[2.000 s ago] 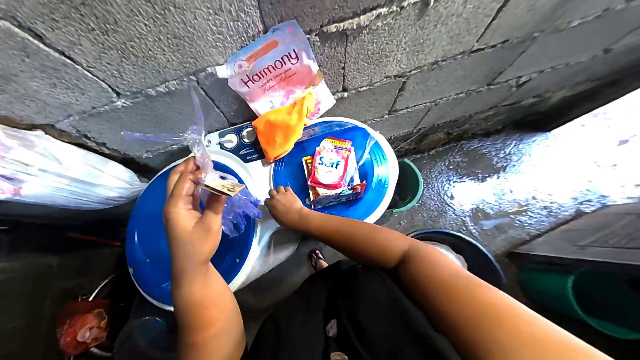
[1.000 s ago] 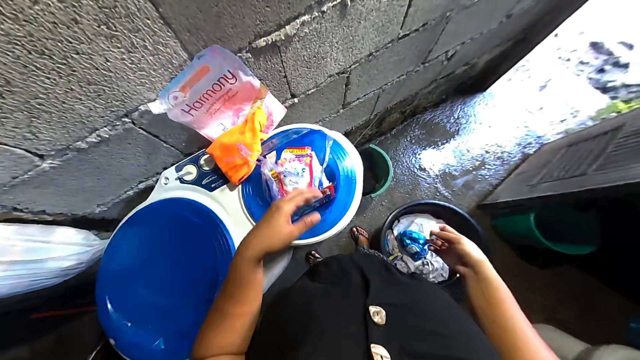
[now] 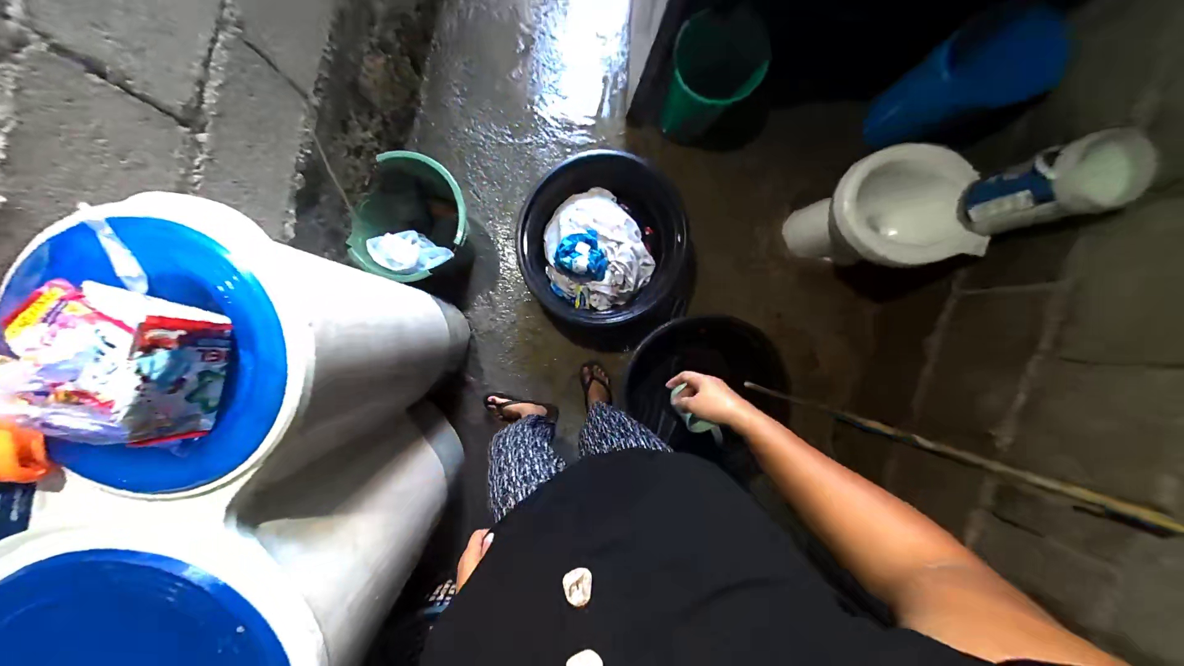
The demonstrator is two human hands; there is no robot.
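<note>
My right hand grips a pale green plastic item, perhaps a dipper, over a dark basin near my feet. Only a few fingers of my left hand show beside my black shirt; whether they hold anything is hidden. Ahead of my feet a black basin contains crumpled whitish cloth with a blue plastic wrapper on top. On the blue lid of the twin-tub washing machine at the left lie detergent packets, with an orange cloth by them.
A broken-rimmed green bucket with white plastic stands beside the machine. Farther off are another green bucket, a blue container and a white toilet bowl. A long stick extends across the right side above the wet floor.
The view has swung far right. My left hand has left the detergent packets and is down at my side. My right hand has moved from the basin of cloth to the other dark basin.
</note>
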